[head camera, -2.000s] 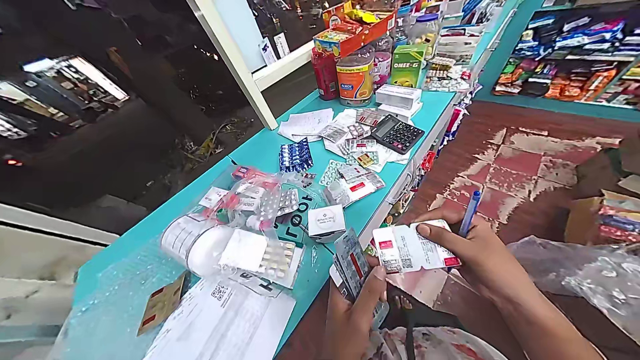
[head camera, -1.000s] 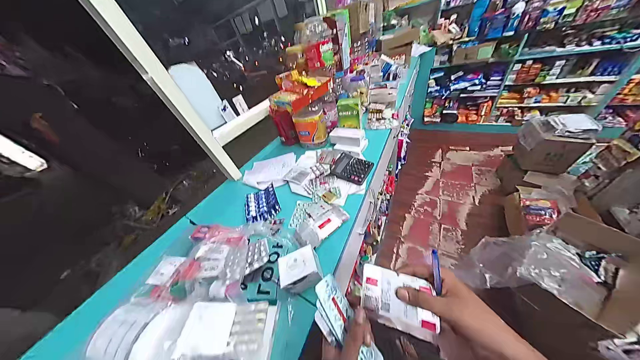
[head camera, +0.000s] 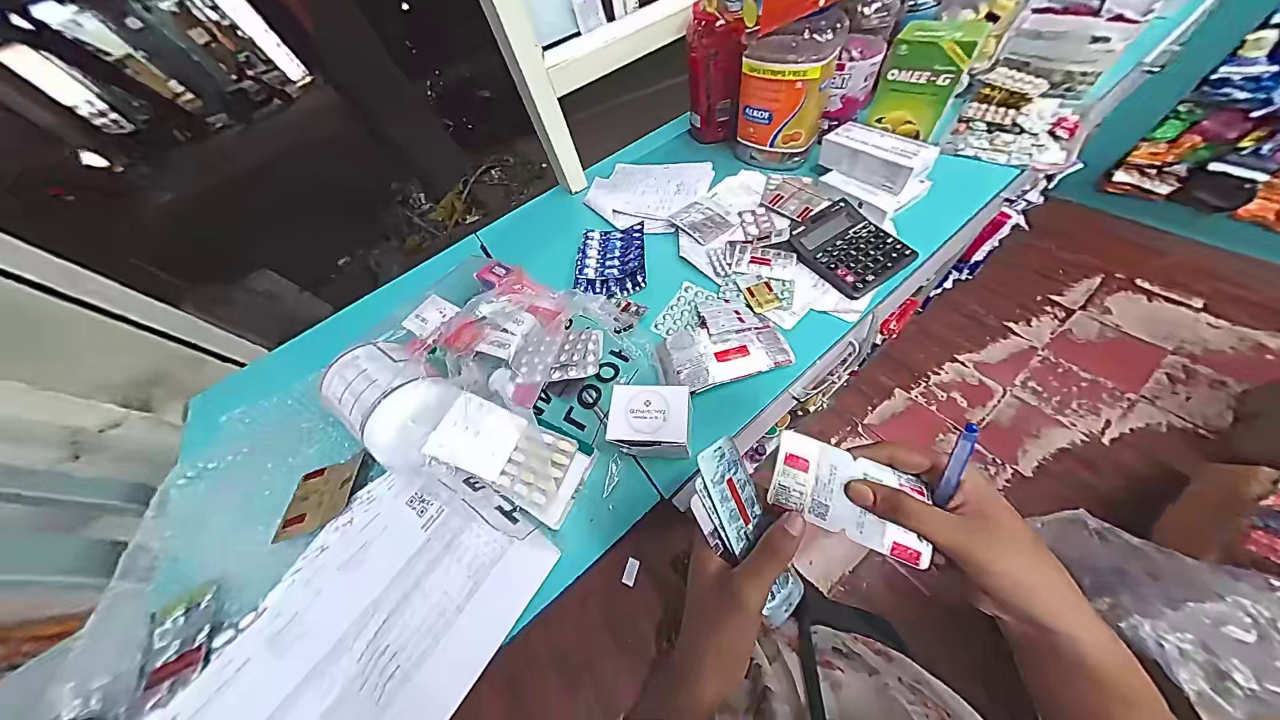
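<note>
My left hand (head camera: 735, 590) grips several blister strips of tablets (head camera: 735, 495), fanned out beside the counter's front edge. In my right hand (head camera: 930, 510) is a white medicine strip with red print (head camera: 825, 490), and a blue pen (head camera: 957, 465) sticks up between its fingers. The two hands are close together, with the strips nearly touching. Just beyond them a small white medicine box (head camera: 648, 420) stands on the turquoise counter (head camera: 560, 590). Behind it lie foil packs (head camera: 725, 350), blue blister strips (head camera: 610, 260) and a black calculator (head camera: 853, 247) on papers.
Clear plastic bags with blister packs (head camera: 510, 335) and a white roll or tub (head camera: 385, 400) cover the counter's left part, near a long printed paper (head camera: 370, 600). Plastic jars (head camera: 785, 95) and a green carton (head camera: 922, 80) stand at the back. Plastic wrapping (head camera: 1170, 600) lies at right.
Both hands still hold the strips; the right hand keeps the pen. The view swung toward the shelves and came back to the counter.
</note>
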